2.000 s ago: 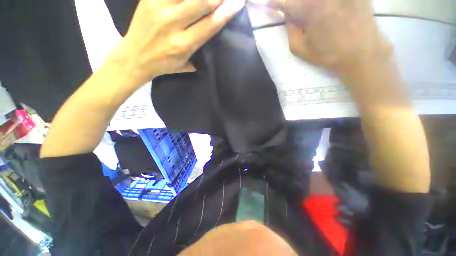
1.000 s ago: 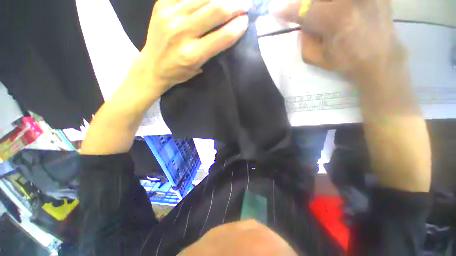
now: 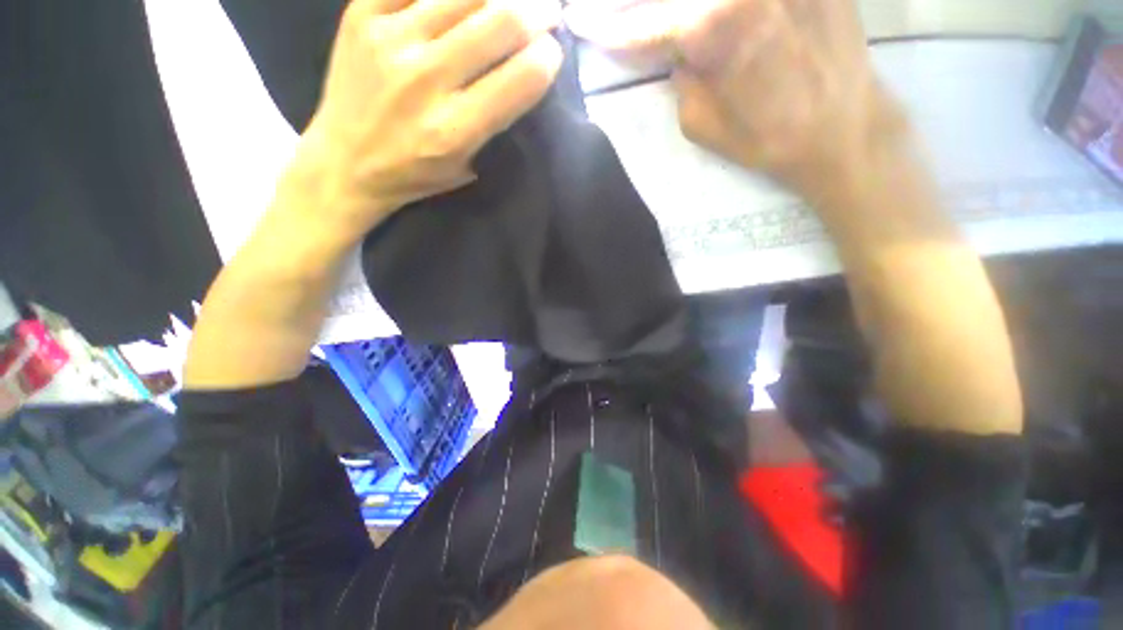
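Note:
A black fabric piece (image 3: 542, 234) hangs from the top of the picture over the table's front edge towards the lap. My left hand (image 3: 431, 105) holds its upper end with bent fingers. My right hand (image 3: 770, 86) is beside it at the top, fingers bent together near the fabric's upper end; bright glare and blur hide the fingertips, so I cannot tell what it holds. The needle area is not visible.
The white table (image 3: 985, 160) has a printed ruler along its front edge. Large black panels (image 3: 86, 172) lie at the left. A blue plastic crate (image 3: 413, 400) is below. A red bin (image 3: 800, 511) stands lower right. A dark-framed object (image 3: 1090, 105) is at the far right.
The view has shifted slightly, bringing the dark-framed object into the right side. Both hands stay near the fabric's upper end; the right hand has moved slightly and remains partly blurred.

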